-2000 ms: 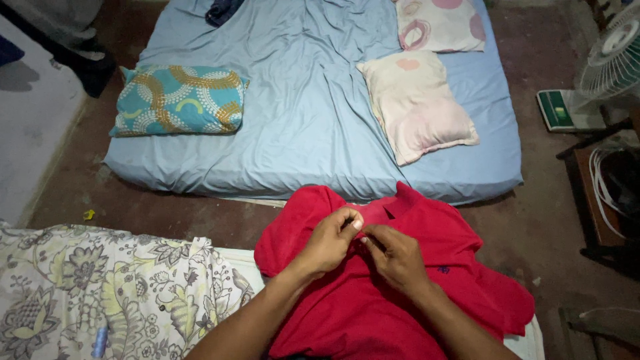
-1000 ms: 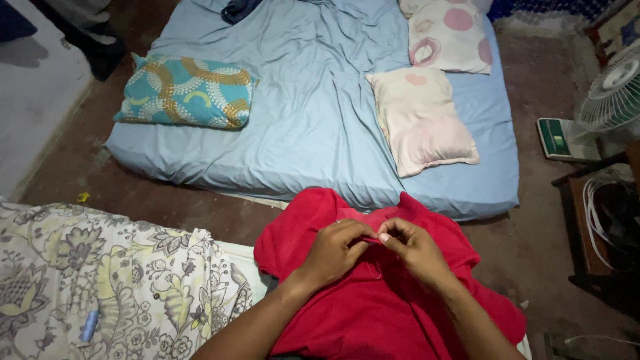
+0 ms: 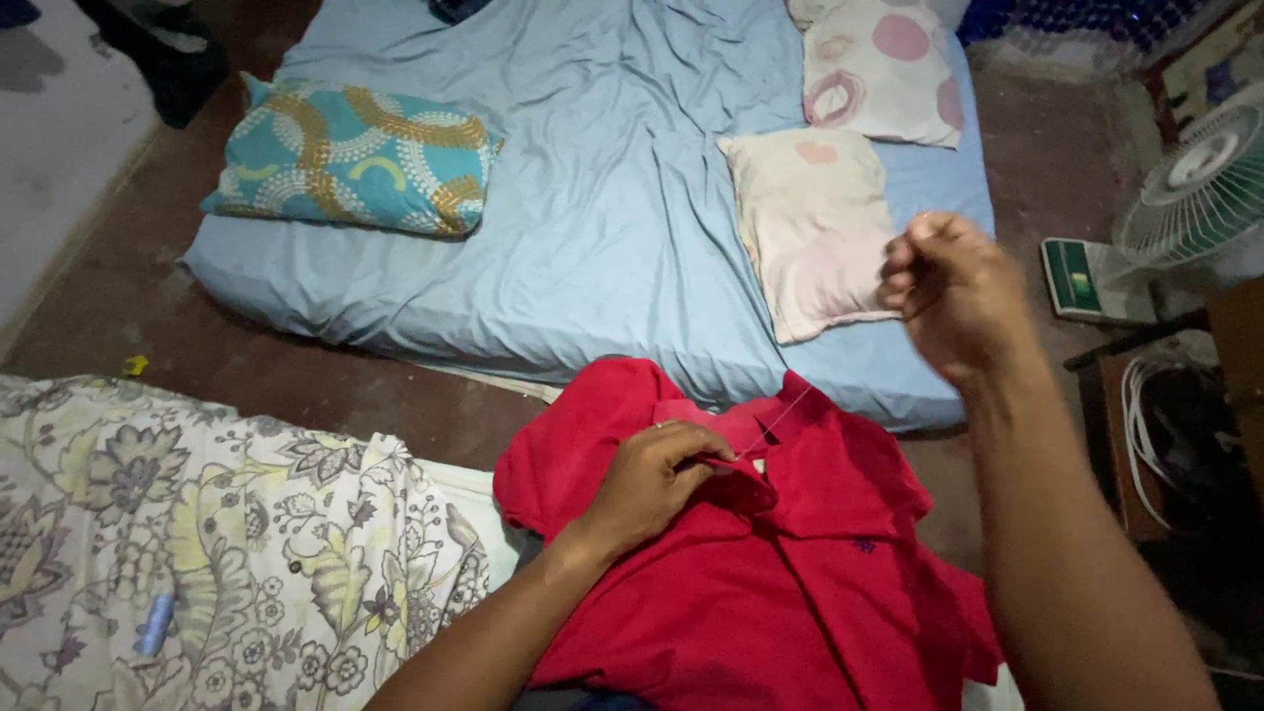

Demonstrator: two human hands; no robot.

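A red collared shirt lies spread over my lap. My left hand pinches the shirt's front edge near the collar, close to a small white button. A thin pale thread runs taut from that spot up toward my right hand. Raised to the right above the shirt, my right hand has its thumb and fingers closed together, slightly blurred. Whatever is at its fingertips is too small to make out; the thread fades before reaching them.
A blue spool lies on floral cloth at left. Ahead is a low bed with a blue sheet, a teal patterned pillow and pale pillows. A fan and coiled white cable are at right.
Both hands were together at the shirt's collar area. My right hand has moved up and to the right, away from the cloth, and a stretched thread now shows. My left hand remains at the shirt.
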